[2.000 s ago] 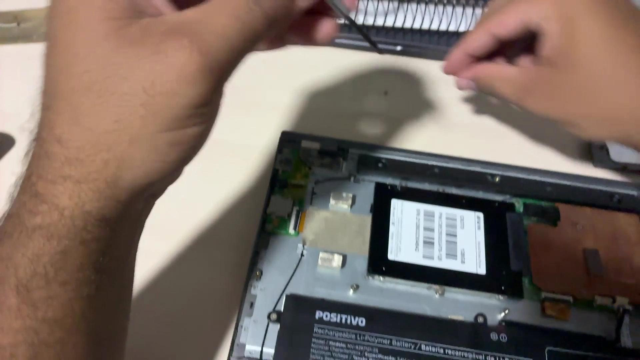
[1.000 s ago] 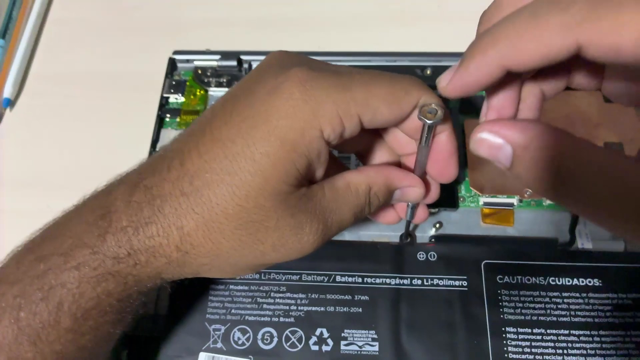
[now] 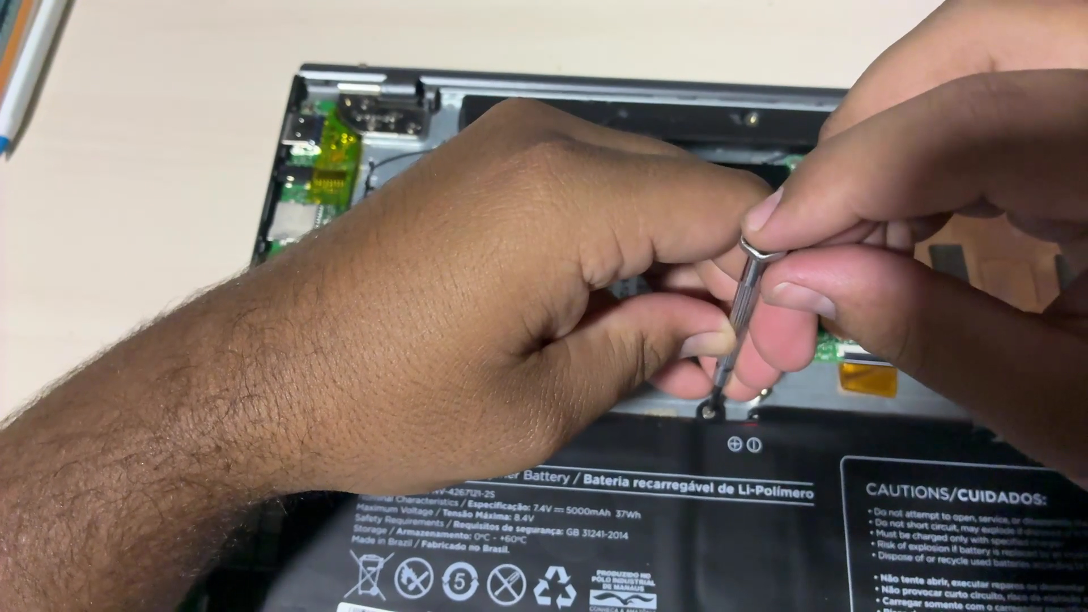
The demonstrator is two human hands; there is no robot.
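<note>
A small metal precision screwdriver stands slightly tilted, its tip at a screw on the upper edge of a black laptop battery. Around its shaft, my left hand holds it between thumb and fingers. The thumb and index finger of my right hand pinch its top end. Both hands are over the opened laptop base and hide much of its middle, including most of the drive area.
Green circuit board with yellow tape shows at the laptop's upper left, beside a metal hinge. A copper-coloured plate lies partly behind my right hand. Pens lie on the pale table at the far left.
Both hands have come from above the table beyond the laptop to the battery's edge, with the screwdriver upright there. Since one second ago my right hand has closed on its top. The view has shifted.
</note>
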